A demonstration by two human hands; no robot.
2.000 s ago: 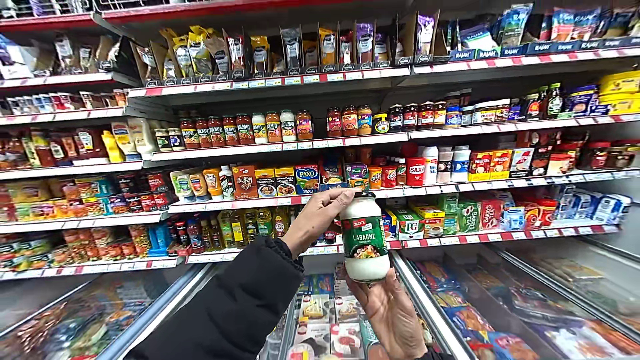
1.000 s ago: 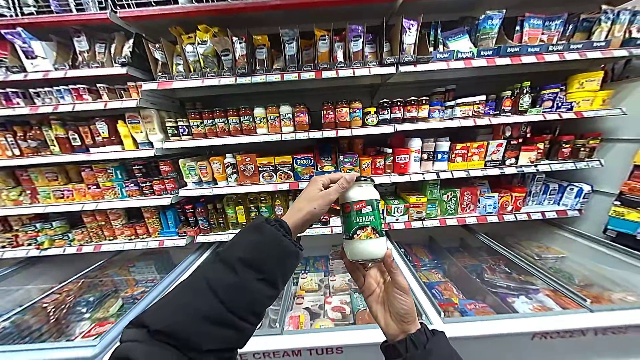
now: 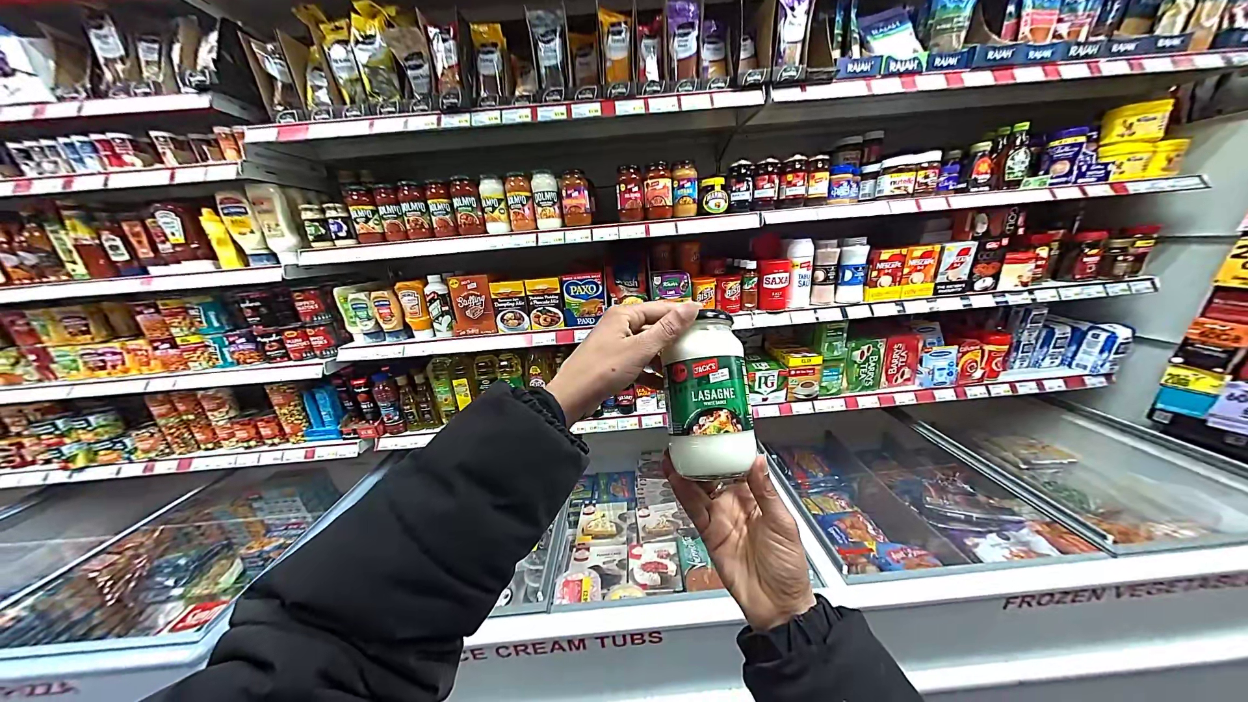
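Note:
A glass jar of white lasagne sauce (image 3: 710, 400) with a green label and a dark lid is held upright near the middle of the view. My left hand (image 3: 624, 351) grips it at the lid and upper side, its fingertips partly hidden behind the glass. From below, my right hand (image 3: 751, 536) supports the jar's base with its fingers. Dark padded sleeves cover both of my arms. Behind the jar are the shelves with boxes of tea (image 3: 866, 365) and bottles of oil (image 3: 461, 382).
Long shelves (image 3: 526, 240) carry sauce jars (image 3: 468, 207), packets and tins. Below them stand chest freezers with glass lids (image 3: 955, 487), holding frozen packs (image 3: 655, 565). At the right edge, boxes (image 3: 1209, 341) are stacked beside a pale wall panel.
Both hands keep hold of the jar throughout. The view has shifted a little, showing more of the freezer fronts and the stacked boxes at right than two seconds ago.

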